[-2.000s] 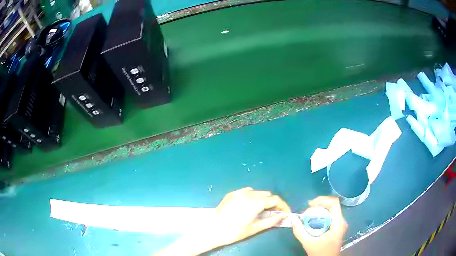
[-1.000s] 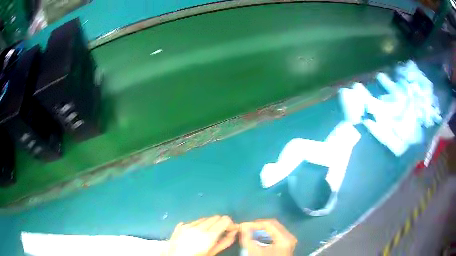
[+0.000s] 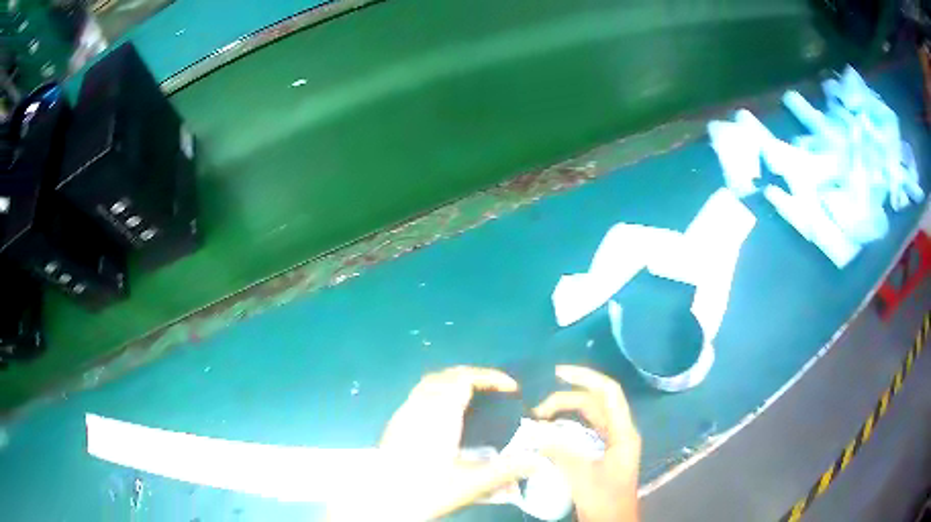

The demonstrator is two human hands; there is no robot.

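A long white label strip lies on the blue-green worktop and runs from the left under my left hand. My left hand is around the strip, thumb towards the right, with a gap between thumb and fingers. My right hand holds the small coiled end of the strip, with the index finger curved over it. The hands are close together at the bench's near edge. Print on the strip is washed out by glare. My left fingers partly hide the strip.
Black product boxes stand on the green conveyor belt at the left. Curled backing paper lies right of my hands, with a pale blue heap beyond. A red object and yellow-black floor tape are at the right.
The view has shifted, so the boxes sit further left than two seconds ago. My left fingers have opened away from the thumb, and my right index finger is raised. The coiled end stays at my right hand.
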